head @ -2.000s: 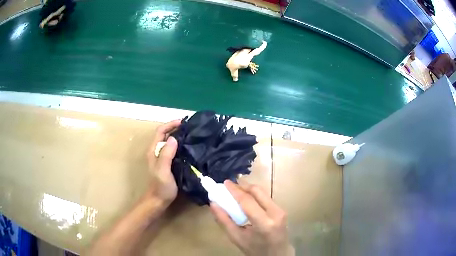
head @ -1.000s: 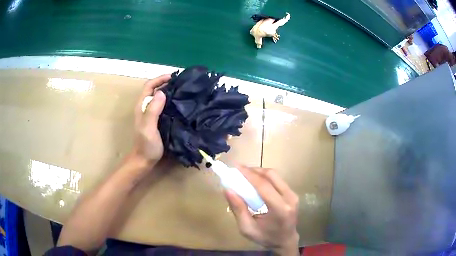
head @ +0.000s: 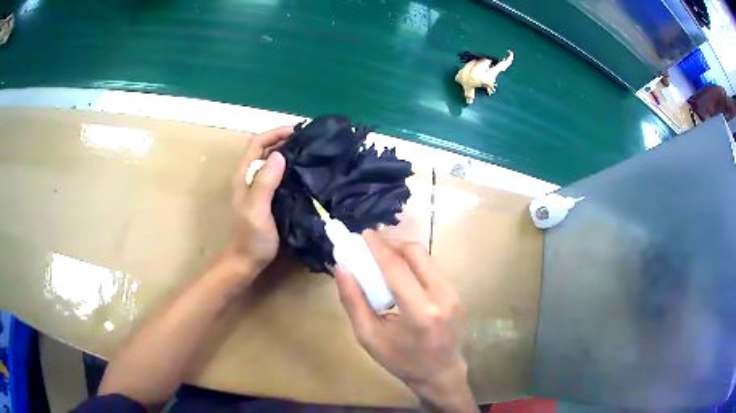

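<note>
My left hand (head: pixel 260 202) holds a black ragged bundle (head: pixel 347 173) from its left side, above the tan bench near the belt. A small pale part of the figure shows between my fingers. My right hand (head: pixel 407 310) grips a white glue bottle (head: pixel 361 266), tilted up to the left. Its thin yellowish nozzle tip is at the black pieces, near the middle of the bundle. The rest of the figure's body is hidden by the black pieces and my left hand.
A green belt (head: pixel 242 56) runs beyond the bench (head: pixel 64 185). On it lies a flesh-coloured figure with some black (head: pixel 480 77); another is cut off at the far left. A second white bottle (head: pixel 551 211) lies against the grey panel (head: pixel 637 274). Something blue is at lower left.
The nozzle moved from the bundle's middle to its lower edge, then back up to the middle. The figure on the belt has moved right. The camera view has also shifted.
</note>
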